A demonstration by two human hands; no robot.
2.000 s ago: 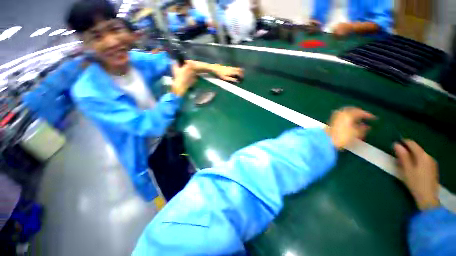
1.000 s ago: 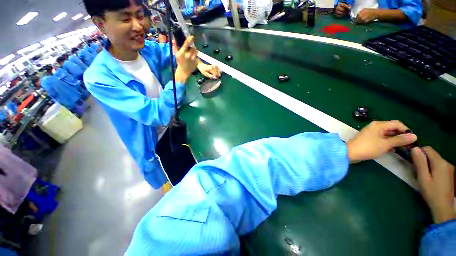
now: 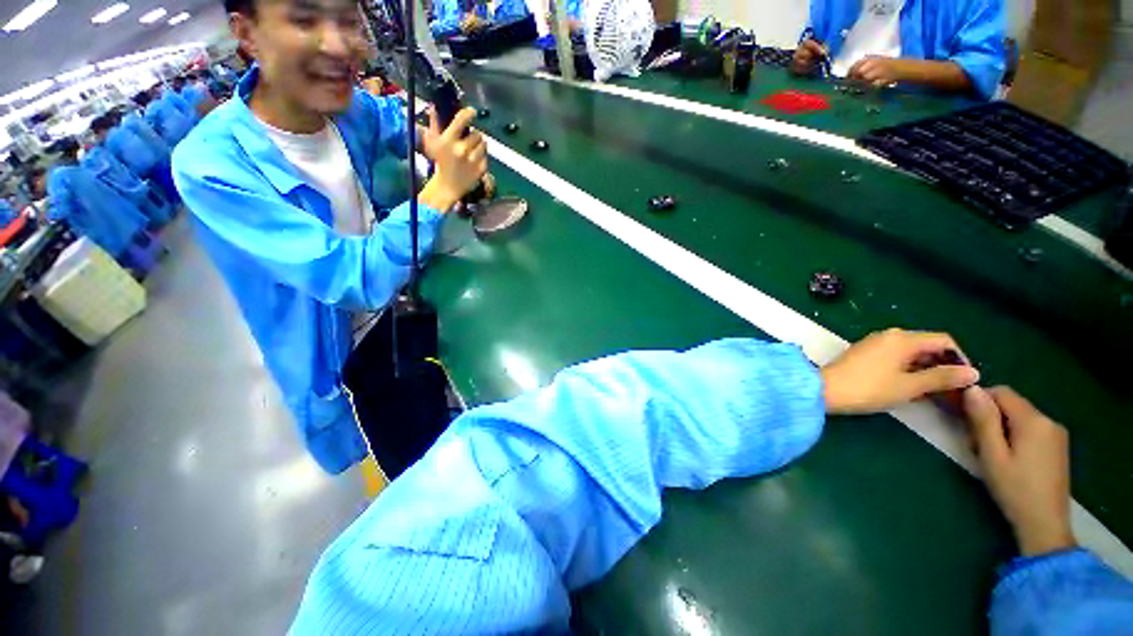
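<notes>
My left hand (image 3: 897, 370) and my right hand (image 3: 1021, 457) meet over the white belt edge rail (image 3: 696, 271) at the right. Their fingertips pinch a small dark device unit (image 3: 954, 395) between them, mostly hidden by the fingers. No tool can be made out in my right hand. Another black device unit (image 3: 825, 286) lies on the green conveyor belt (image 3: 746, 242) just beyond my left hand. A further unit (image 3: 661, 203) lies farther along the belt.
A person in a blue smock stands at the left, holding a black electric screwdriver (image 3: 445, 102) beside a greyish disc (image 3: 500, 218). Across the belt are a black gridded tray (image 3: 994, 155), red material (image 3: 795, 102), a white fan (image 3: 619, 37) and another person's hands. My left sleeve crosses the glossy bench (image 3: 795, 534).
My hands have come together, with the small dark unit held between the fingertips. The view has shifted. The neighbour's lower hand has drawn back from the rail.
</notes>
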